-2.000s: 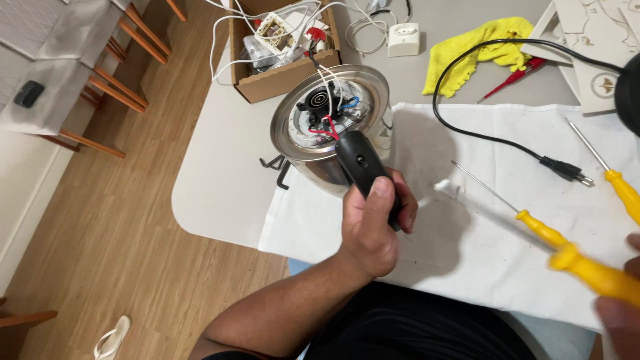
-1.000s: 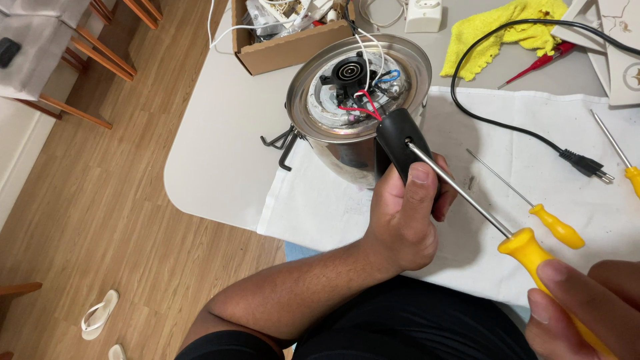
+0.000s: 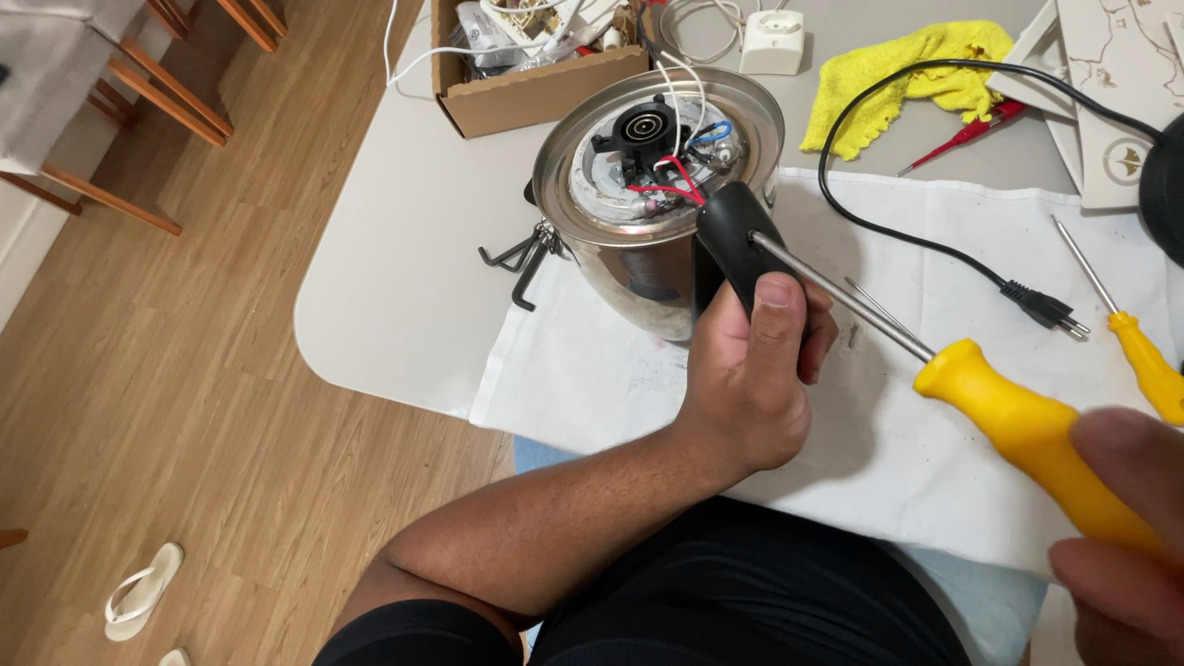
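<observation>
My left hand [image 3: 758,379] grips the black plastic handle [image 3: 740,231] of a stainless steel electric kettle [image 3: 638,277], which stands with its underside up. On that underside sit a black round connector [image 3: 645,128], red, white and blue wires, and a grey heating plate. My right hand [image 3: 1124,527], partly cut off at the right edge, holds a yellow-handled screwdriver [image 3: 1027,435]. Its shaft tip is at a hole in the kettle handle; the tip itself is hidden. Black hex keys [image 3: 523,264] lie left of the kettle.
A cardboard box [image 3: 546,97] of parts stands behind the kettle, near a white socket adapter [image 3: 772,42]. Further right lie a yellow cloth [image 3: 902,83], a red screwdriver [image 3: 971,134], a black power plug [image 3: 1045,305] and another yellow screwdriver [image 3: 1142,361]. White cloth [image 3: 592,370] covers the table's front.
My right hand has brought the yellow screwdriver from the right to the kettle handle, where its shaft now meets the hole. My left hand keeps its hold. The view has shifted somewhat.
</observation>
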